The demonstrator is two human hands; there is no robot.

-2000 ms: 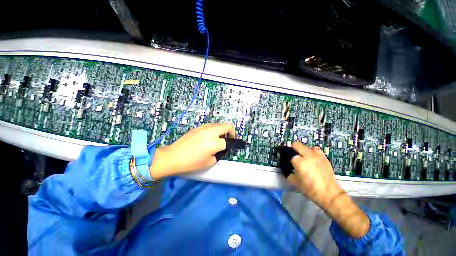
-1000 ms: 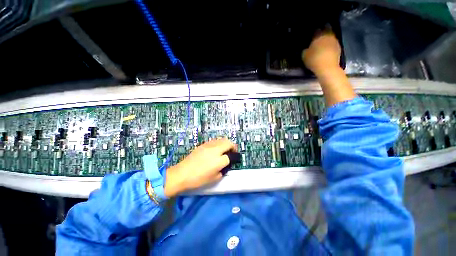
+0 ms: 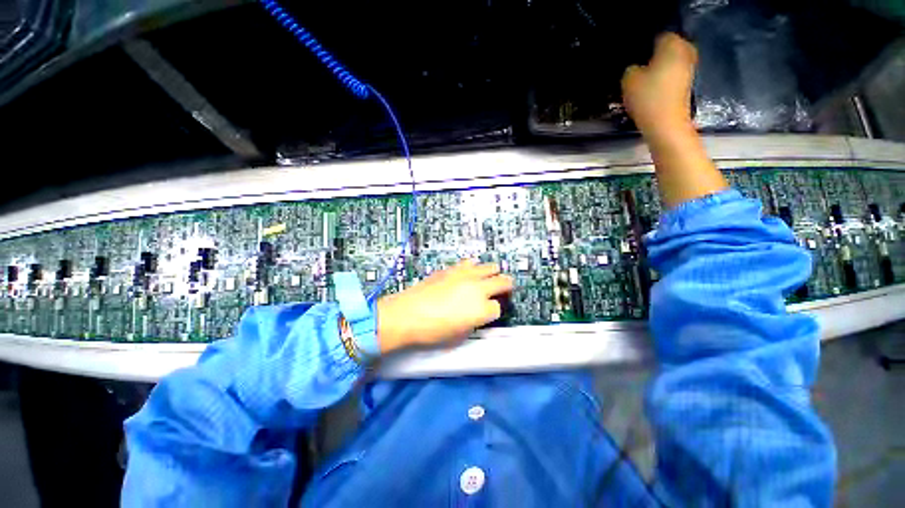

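Note:
Green circuit boards [image 3: 367,281] lie edge to edge in one long row across the view, with small dark upright components on them. My left hand [image 3: 447,306] is palm down over the near half of the boards in the middle; its fingertips touch or hover just above a board, with black at the tips. Whether it holds a part cannot be told. My right hand [image 3: 662,87] is raised over the dark bins [image 3: 566,109] behind the line, at the upper right. Its fingertips are lost against the dark, and what they hold cannot be told.
White conveyor rails [image 3: 556,347] run along both sides of the boards. A coiled blue cord [image 3: 316,47] hangs from the top to the light blue band [image 3: 354,310] on my left wrist. A shiny clear plastic bag [image 3: 749,74] lies right of the bins.
My right hand has left the boards for the bins, and since the last frame has shifted slightly right. My left hand has moved a little right along the boards, its fingers more spread.

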